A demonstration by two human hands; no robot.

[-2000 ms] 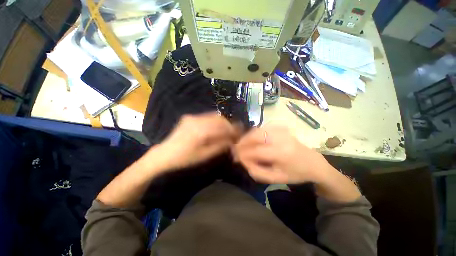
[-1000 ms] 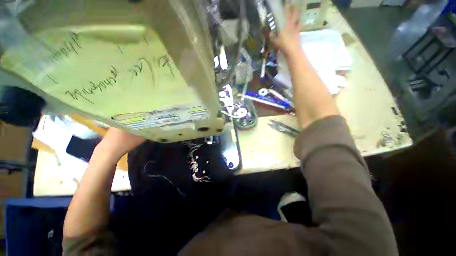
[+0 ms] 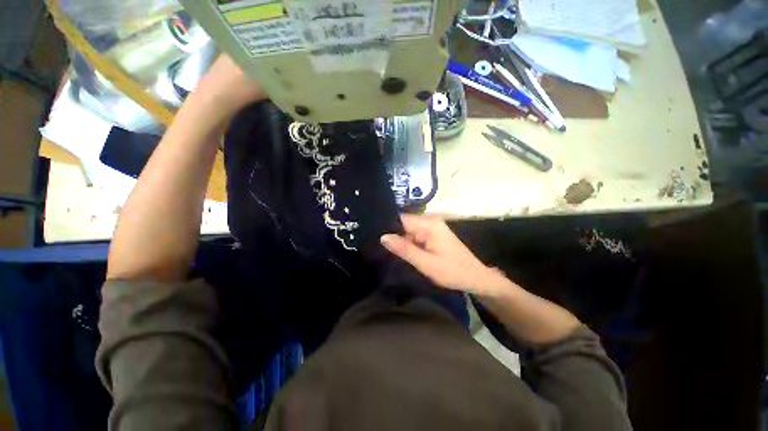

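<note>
A black garment piece [image 3: 278, 194] with pale scroll embroidery lies on the machine bed and hangs down into the lap. The sewing machine head [image 3: 354, 59] stands over its far end. My right hand [image 3: 429, 252] pinches the right edge of the garment piece between thumb and fingers, just below the metal needle plate [image 3: 413, 160]. My left hand [image 3: 232, 84] reaches to the far left side of the machine head, at the far end of the cloth. Its fingers are mostly hidden, so its hold cannot be told. The needle is not clearly seen.
Grey thread snips [image 3: 518, 147] lie on the table right of the bed. A small bobbin container [image 3: 448, 105], pens [image 3: 526, 88] and papers [image 3: 581, 25] lie behind them. At left are a smartphone [image 3: 126, 151], a wooden bar [image 3: 118, 63] and a blue bin [image 3: 50, 255].
My right hand has come down from the far right of the machine to the cloth's edge. My left hand remains at the left of the head. The view has shifted.
</note>
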